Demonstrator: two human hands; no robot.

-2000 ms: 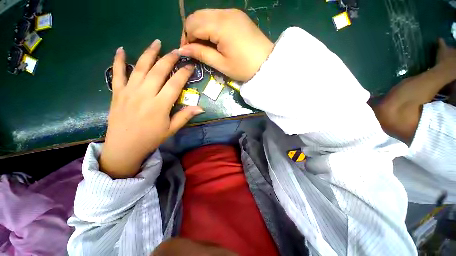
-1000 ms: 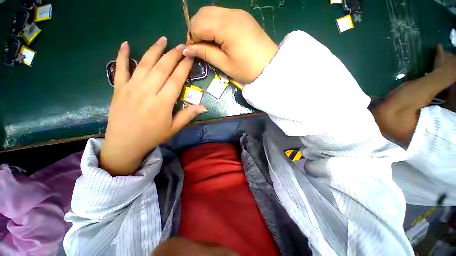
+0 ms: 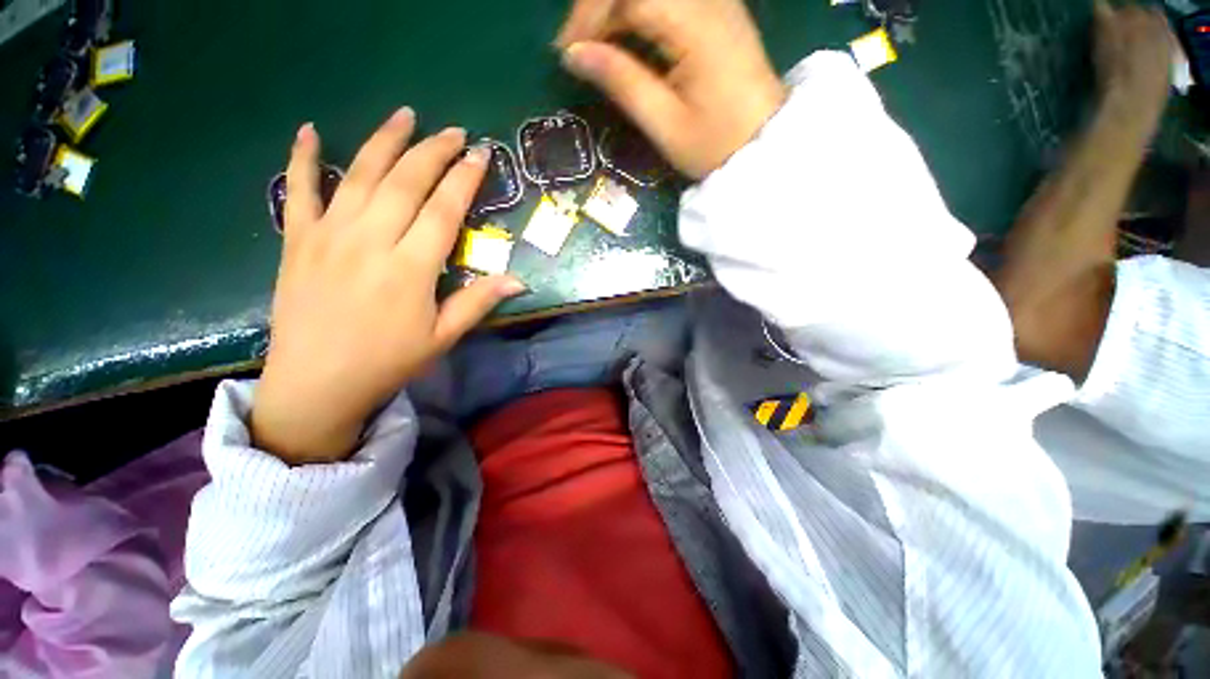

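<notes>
Several black watch housings (image 3: 556,149) with pale rims lie in a row on the green bench. Silver-white batteries with yellow edges (image 3: 551,224) lie on their near side. My left hand (image 3: 365,272) lies flat with its fingers spread over the left part of the row, its fingertips on a housing (image 3: 494,179). Another housing (image 3: 280,199) shows beside its index finger. My right hand (image 3: 677,80) is raised at the top, above the right end of the row, its fingers curled. Its fingertips are blurred, and whether it holds a thin tool cannot be seen.
More housings with batteries (image 3: 82,114) lie at the far left, and a few (image 3: 874,51) at the upper right. The green bench's near edge (image 3: 173,379) runs in front of me. Another person's arm (image 3: 1081,199) reaches in at the right, and pink cloth (image 3: 93,557) lies at lower left.
My right hand has moved up and right, away from my left fingertips, uncovering housings. The thin brown stick no longer shows. The other person's arm has moved up.
</notes>
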